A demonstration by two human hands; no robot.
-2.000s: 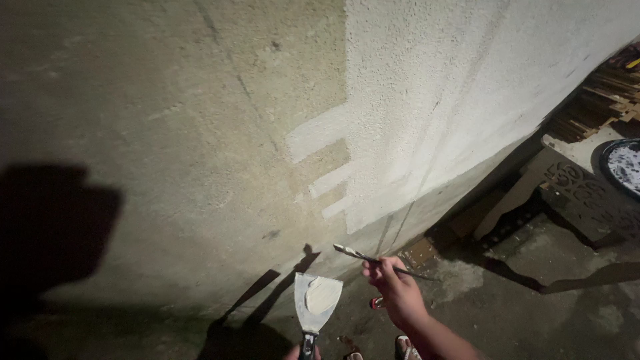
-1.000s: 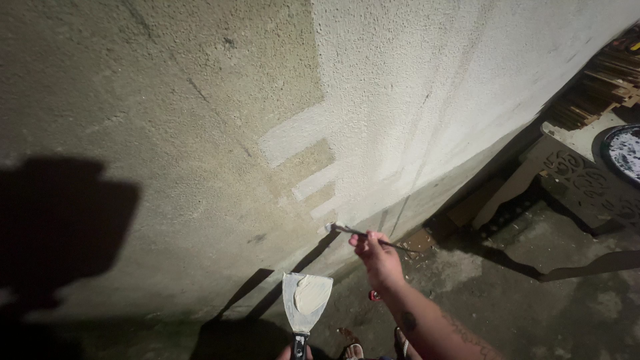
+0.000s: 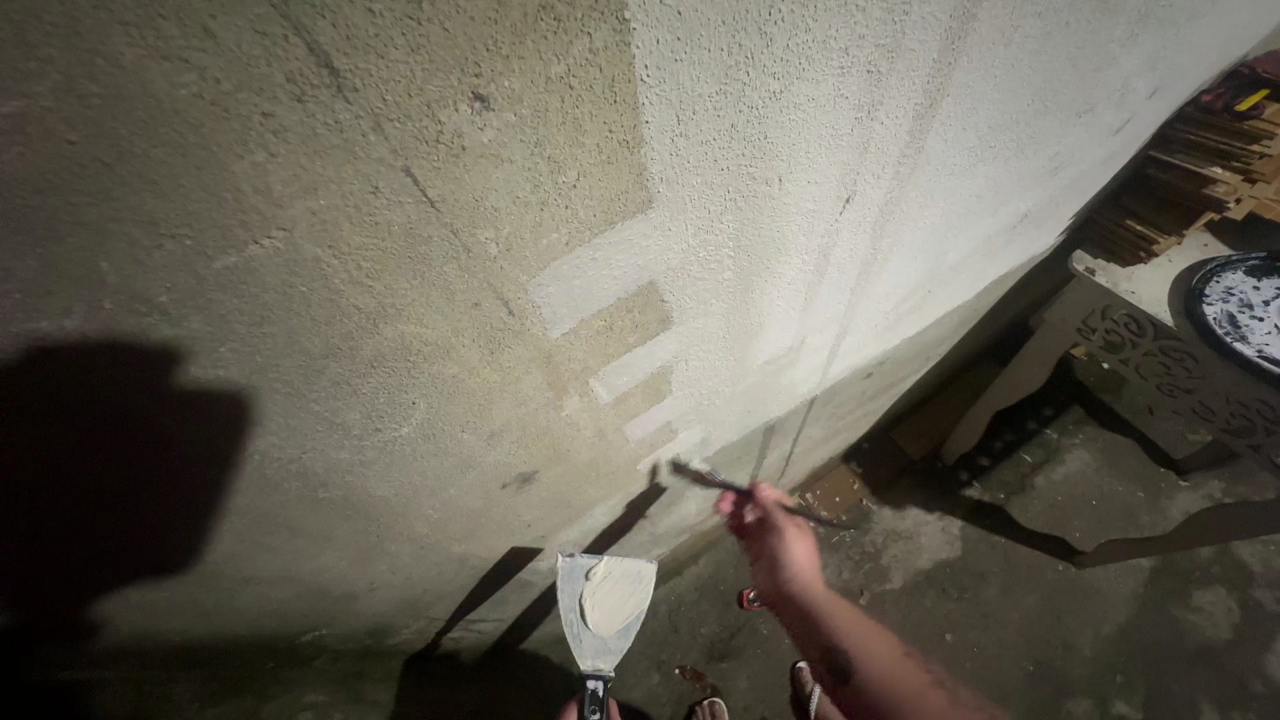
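Note:
My right hand grips a thin dark paintbrush by its handle, its bristle end at or just before the rough wall, beside the lowest of several short pale painted strips. These strips reach left from the whiter part of the wall into the tan part. At the bottom of the view my left hand, mostly out of frame, holds the black handle of a putty knife. A lump of cream-coloured paste lies on its wide blade, which faces up.
At the right stands a table with a scrollwork apron, bearing a black round container smeared with white. Behind it lies a stack of wood strips. Sandalled feet are on the concrete floor. Dark shadows fall across the wall.
Two seconds ago the brush was held higher up the strips' left-lower side, away from the lowest pale strip; a short fourth strip now shows there. The putty knife stays low with its paste.

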